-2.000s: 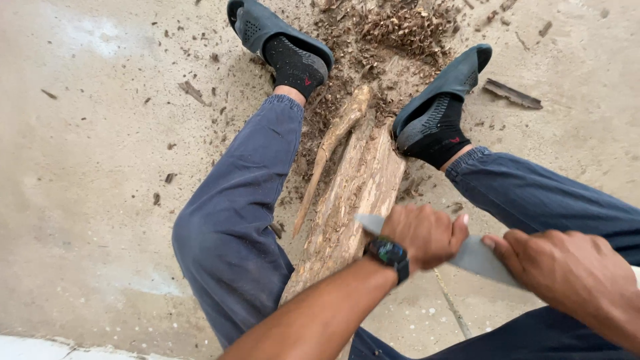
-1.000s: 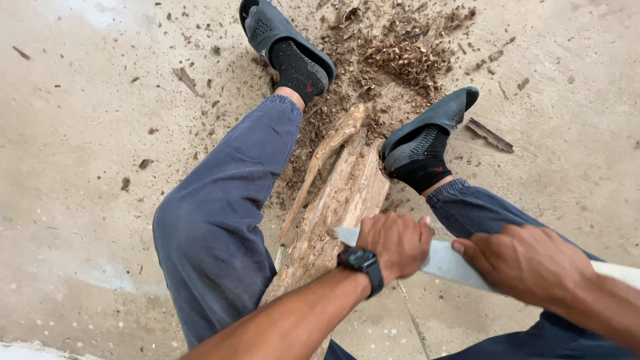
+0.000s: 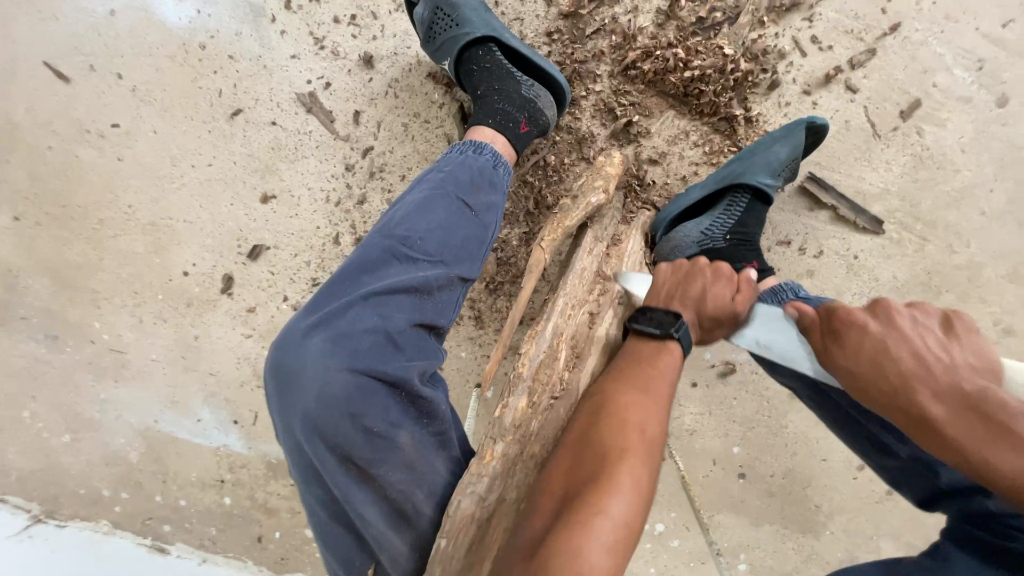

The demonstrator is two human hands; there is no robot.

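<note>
A long knife with a broad metal blade (image 3: 774, 336) lies slantwise across my right thigh side, its tip over a rough log (image 3: 552, 368). Closed around the blade near its tip is my left hand (image 3: 704, 298), a black watch on that wrist. Farther back on the same blade, by a pale handle (image 3: 1012, 378), my right hand (image 3: 900, 352) grips it. The log runs between my legs, its bark largely off and its surface furrowed. A thinner, tapering side branch (image 3: 552, 240) stands out along its left side.
Brown bark shavings (image 3: 704, 68) are heaped beyond the log's far end, between my two slides (image 3: 488, 48). A bark strip (image 3: 842, 202) lies right of the right foot. Smaller chips are scattered over the concrete floor (image 3: 160, 280). A white edge (image 3: 96, 544) shows at lower left.
Both hands and the knife have moved up along the log, toward its far end, since one second ago. Both hands have kept their hold on the knife.
</note>
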